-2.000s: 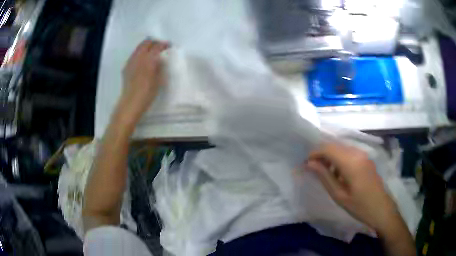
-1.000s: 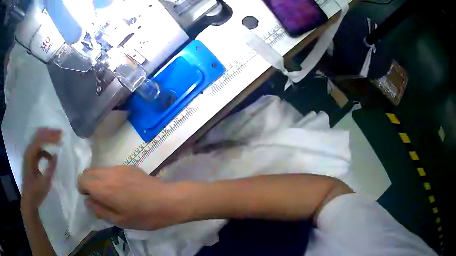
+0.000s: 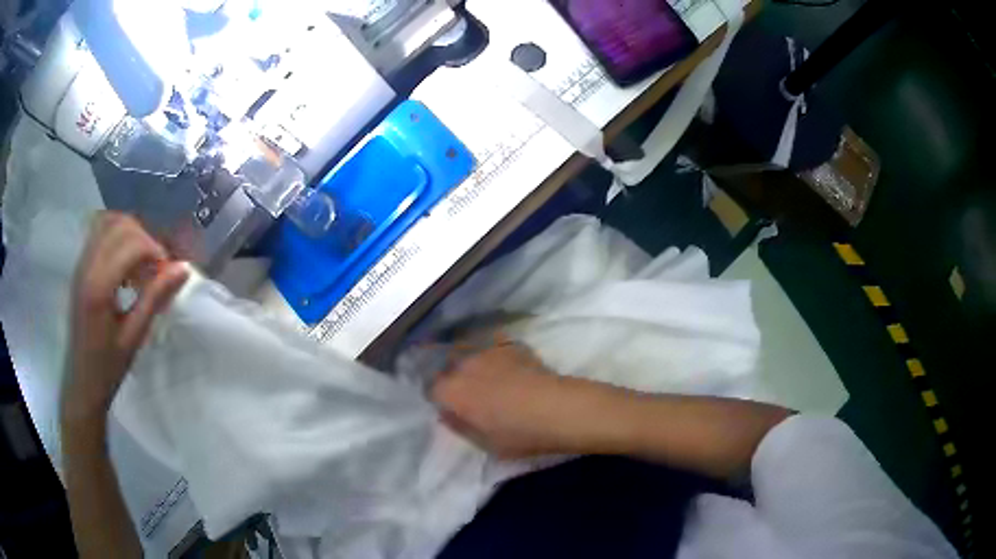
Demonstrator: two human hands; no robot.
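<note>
A white garment piece (image 3: 295, 420) hangs in folds from my left hand over the table's front edge towards my lap. My left hand (image 3: 120, 289) pinches its upper edge, left of the sewing machine's needle area. My right hand (image 3: 497, 399) is at the cloth over my lap, in front of the table edge; its fingertips are blurred and partly lost in the cloth, and they seem to grip it. The sewing machine (image 3: 284, 76) is brightly lit at the upper left. Clear guards (image 3: 270, 180) stand in front of its needle area.
A blue plastic tray (image 3: 371, 207) lies beside the needle area. A phone with a purple screen (image 3: 628, 35) lies at the table's far right. A white strip (image 3: 562, 120) hangs over the edge there. More white cloth (image 3: 655, 328) lies right of my lap. Yellow-and-black marking (image 3: 898, 333) runs along the floor.
My left hand has risen a little and now holds up the cloth's edge. My right hand has moved right, away from the left hand to my lap. The cloth is spread between them.
</note>
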